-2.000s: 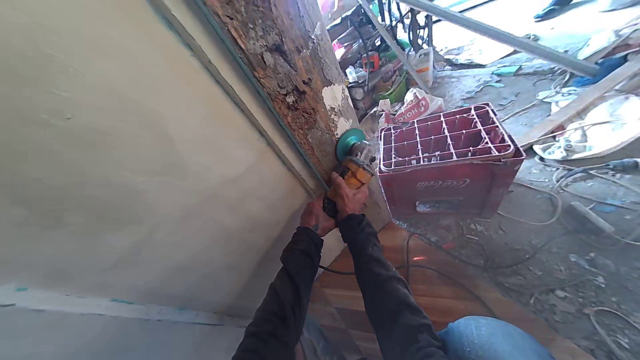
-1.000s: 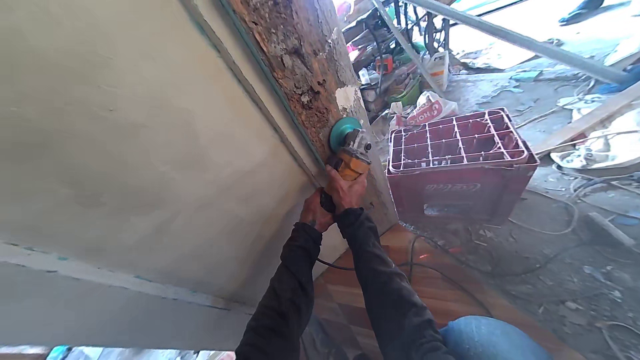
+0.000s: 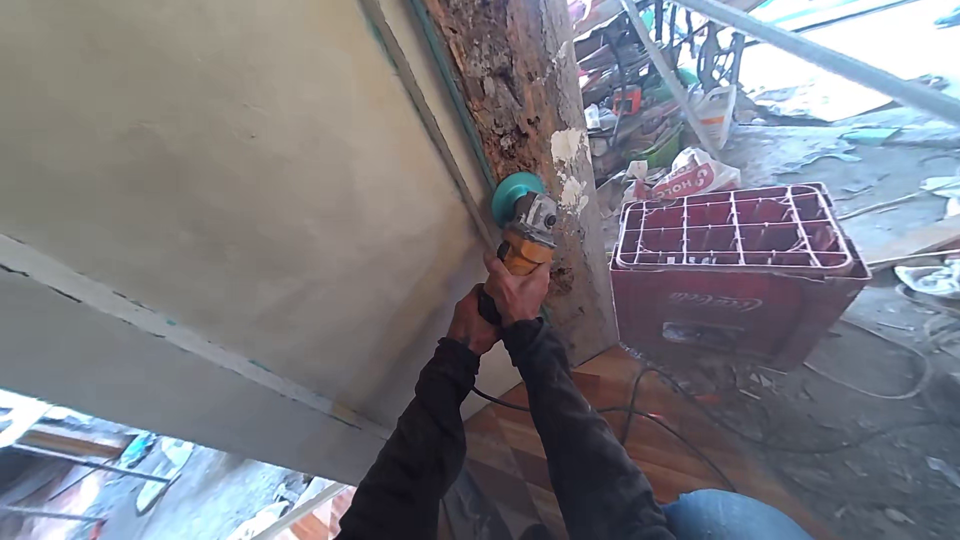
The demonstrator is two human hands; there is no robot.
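Observation:
Both of my hands hold a yellow and black angle grinder (image 3: 529, 244) at the middle of the view. My right hand (image 3: 521, 291) wraps the body just behind the metal gear head. Lower and to the left, my left hand (image 3: 471, 321) grips the black rear end, where a dark power cord (image 3: 501, 403) hangs down. The grinder's teal disc (image 3: 517, 193) lies against the rough, pitted brown face of a wooden post (image 3: 525, 97), close to the edge strip of a beige panel (image 3: 247, 187). Pale patches mark the post right of the disc.
Right of the post stands a dark red plastic bottle crate (image 3: 739, 300) with a white wire grid. Behind it lie a printed sack (image 3: 697, 176), a white jug (image 3: 716, 112) and a slanting metal pole (image 3: 825, 64). Cord loops cross the wood-patterned floor (image 3: 600, 427) and the dusty ground.
The disc has shifted a little upward along the post, away from the lower pale patch's level, with both hands still on the grinder. The view has turned, showing more ground at lower left.

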